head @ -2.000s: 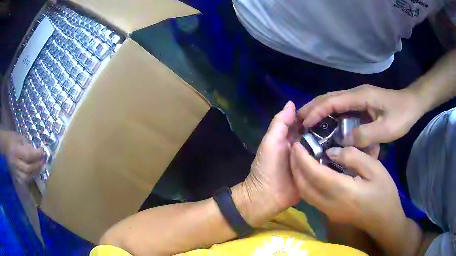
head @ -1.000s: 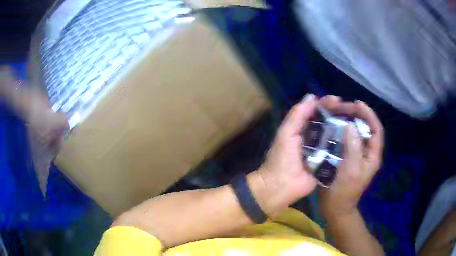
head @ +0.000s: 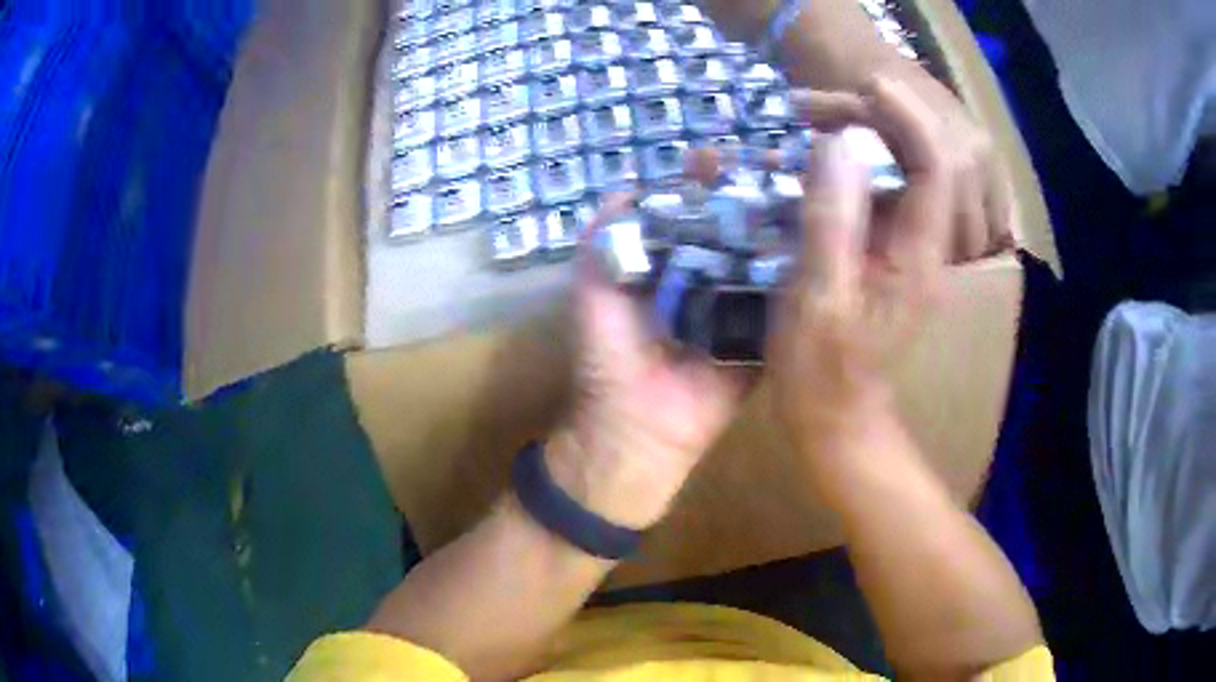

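Several small silver and black units [head: 720, 320] lie in and between my hands, blurred. My left hand [head: 654, 373], with a dark wristband, is palm up under them. My right hand [head: 854, 293] is around their right side, fingers raised; one silver unit is near its fingertips. Both hands are over the near edge of the open carton [head: 447, 466]. Rows of silver-sided units [head: 560, 120] stand in the carton. A pale flat sheet [head: 440, 287] shows at the front left of the rows. The hands hide part of the rows.
Another person's hand [head: 974, 187] and forearm reach over the carton's right side. A carton flap [head: 274, 200] folds out at left. Blue plastic things [head: 107, 160] stand at far left, above green floor [head: 254, 506]. Pale grey cloth [head: 1160, 453] is at right.
The view has turned to the carton, which is now in front of me. My hands have moved from beside the carton to over its near edge, still with the units.
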